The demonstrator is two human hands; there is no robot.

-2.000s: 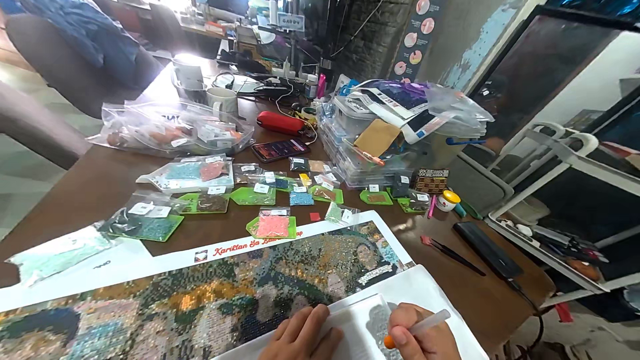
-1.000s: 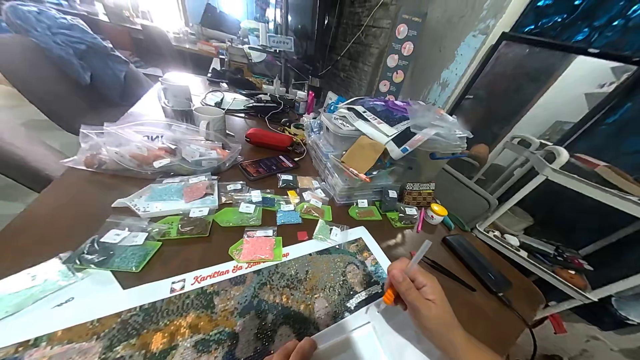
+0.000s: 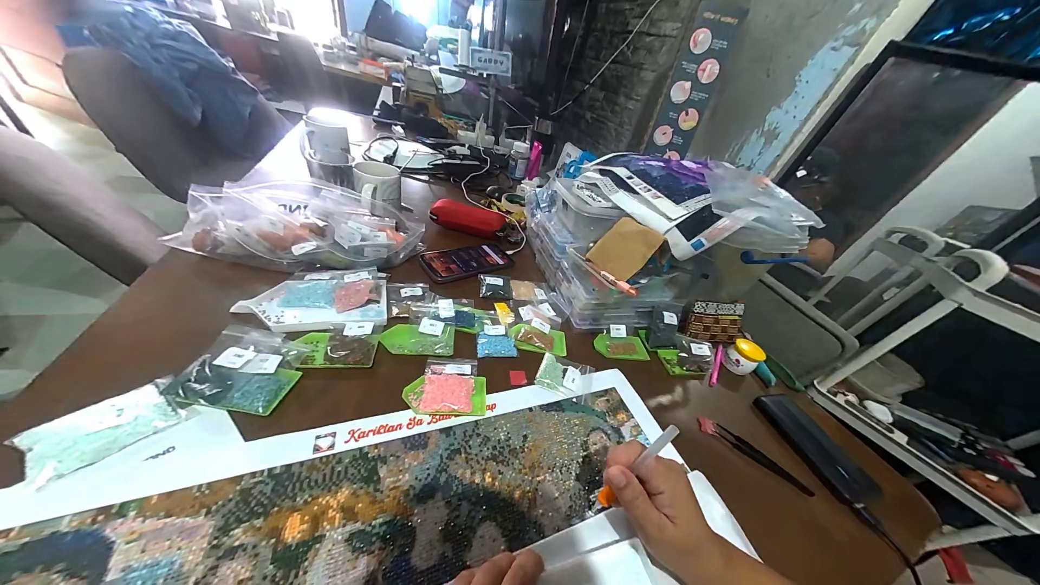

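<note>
My right hand (image 3: 658,500) grips a diamond-painting pen (image 3: 654,451) with a clear barrel and an orange tip, the tip down at the right part of the diamond-painting canvas (image 3: 390,496). My left hand (image 3: 502,569), partly cut off by the bottom edge, rests with its fingertips at the canvas's lower edge, beside a white tray or sheet (image 3: 597,561). Small bags of beads lie beyond the canvas, among them a pink one (image 3: 447,392) on a green tray (image 3: 414,396), a pale green one (image 3: 561,374) and a blue one (image 3: 496,344). A small red square (image 3: 517,378) lies near them.
Black tweezers (image 3: 760,459) and a black corded device (image 3: 816,447) lie at right, near a yellow-lidded jar (image 3: 743,356). Farther back are stacked clear plastic boxes (image 3: 626,292), a phone (image 3: 465,262), a red case (image 3: 467,218), large clear bags (image 3: 296,231) and mugs (image 3: 378,185). A white cart (image 3: 910,325) stands at right.
My right hand with the pen was over the white tray two seconds ago, and its tip is now at the canvas. My left hand shows less than two seconds ago.
</note>
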